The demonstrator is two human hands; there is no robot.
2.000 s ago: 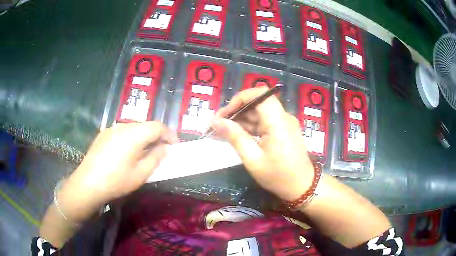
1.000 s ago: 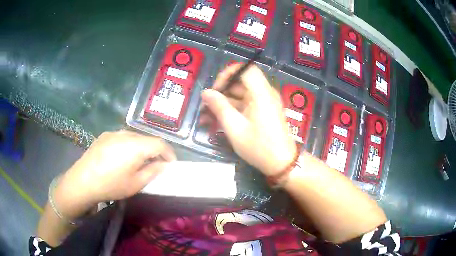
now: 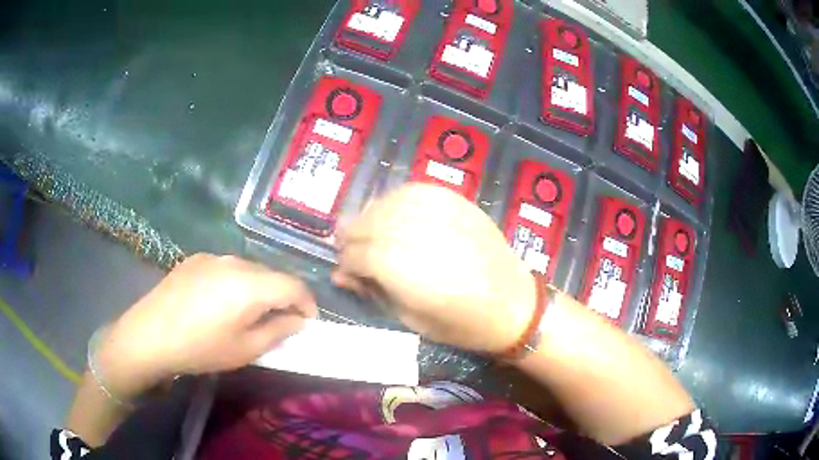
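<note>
A clear tray (image 3: 254, 196) holds two rows of red units, such as the front left unit (image 3: 321, 154), each with a dark ring and white printed labels. My left hand (image 3: 235, 314) holds a blank white strip (image 3: 346, 350) between thumb and fingers, below the tray's front edge. My right hand (image 3: 429, 260) is over the front row, covering the lower part of the second unit (image 3: 456, 154) from the left. Its fingers are bent together near the tray's front edge. The dark pen-like tool is not visible now, so I cannot tell what this hand holds.
A dark green mat (image 3: 162, 99) lies under the tray. A dark flat object (image 3: 750, 193) and the white round base of a fan (image 3: 785, 220) are at the right, with small items (image 3: 790, 314) below them. A pale raised edge (image 3: 669, 63) runs behind the tray.
My right hand moved from the strip up over the second front unit, then back down toward the tray's front edge. The tool left view. The tray shifted rightward in view.
</note>
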